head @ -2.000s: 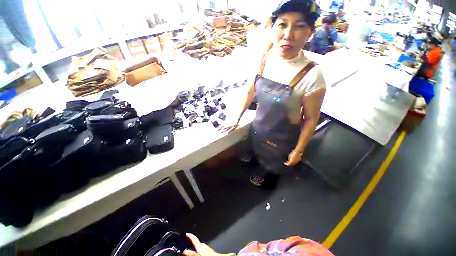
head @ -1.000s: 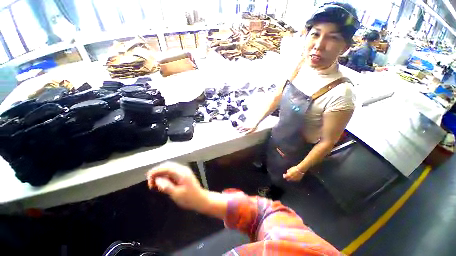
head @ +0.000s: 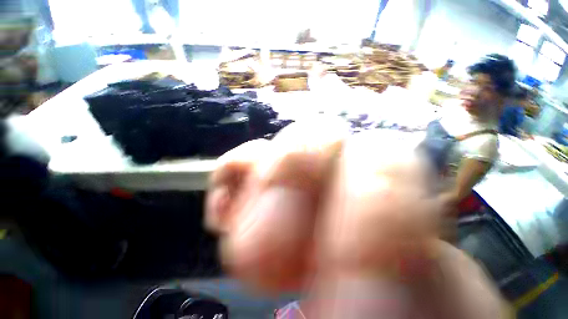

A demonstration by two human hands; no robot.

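Observation:
My right hand (head: 336,212) is very large and blurred, close to the camera in the middle of the view. Its fingers look curled, and no held thing shows in it. Black zippered bags (head: 202,308) with pale zipper lines show at the bottom edge, partly cut off; what holds them is out of the picture. A large pile of black bags (head: 180,121) lies on the white table (head: 143,179) beyond my hand. My left hand is not in view.
A person (head: 479,124) in an apron stands at the right, partly behind my hand. Brown flat pieces (head: 380,67) lie heaped at the table's back, beside a brown carton (head: 291,81). Small black-and-white bundles (head: 380,121) lie behind my hand.
My right hand has left the bags at the bottom and risen close to the camera. The view has swung left, so the pile and the person now appear farther right.

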